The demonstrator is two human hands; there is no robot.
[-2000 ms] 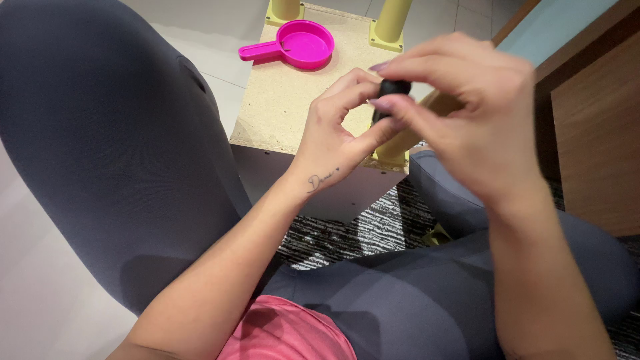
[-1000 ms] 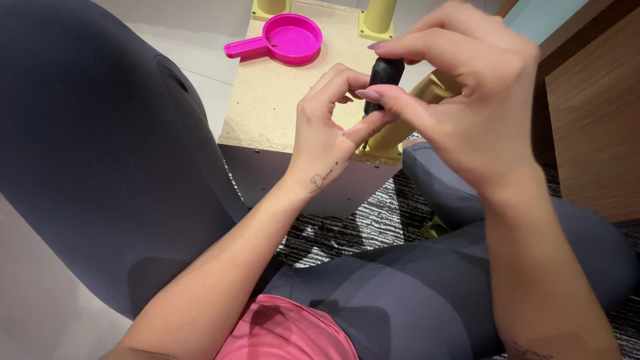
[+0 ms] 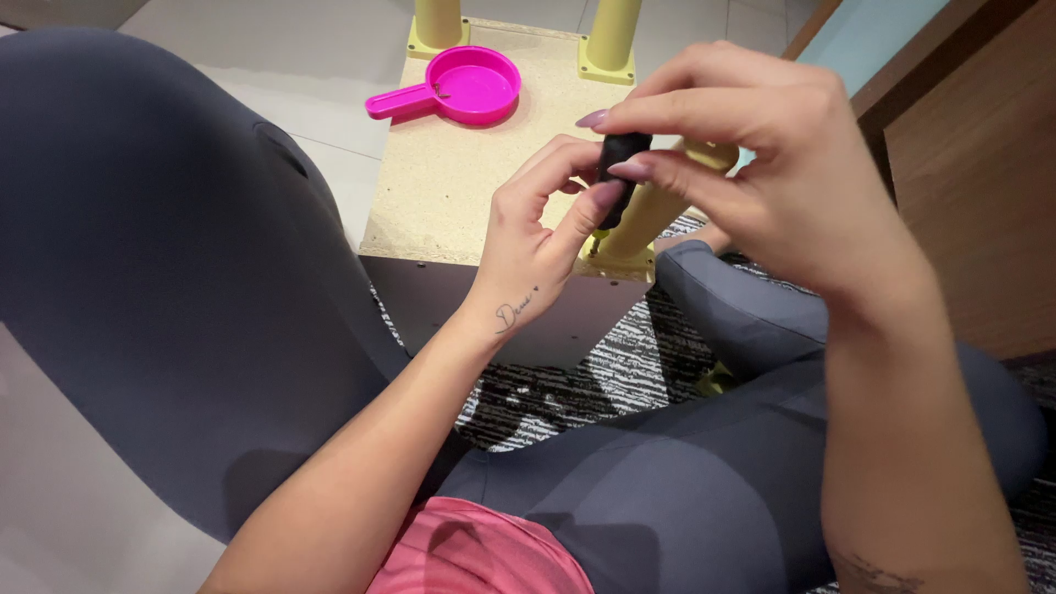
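A screwdriver with a black handle (image 3: pixel 620 175) stands slightly tilted, its short tip down at a screw in the base flange of the nearest yellow furniture leg (image 3: pixel 648 221). My left hand (image 3: pixel 536 223) grips the lower handle between thumb and fingers. Around the top of the same handle are the thumb and fingertips of my right hand (image 3: pixel 742 148). The leg stands at the near right corner of an upturned particleboard panel (image 3: pixel 445 194). A pink plastic scoop (image 3: pixel 480 87) with a few small screws in it lies on the panel, left of and beyond my hands.
Two more yellow legs, left (image 3: pixel 437 29) and right (image 3: pixel 609 45), rise from the panel's far edge. My bent legs flank the furniture piece, over a black and white patterned rug (image 3: pixel 536 404). A brown wooden surface (image 3: pixel 978 181) stands at the right.
Both hands stay at the screwdriver while the right fingers shift their hold around its handle. More of the black handle shows now than two seconds ago.
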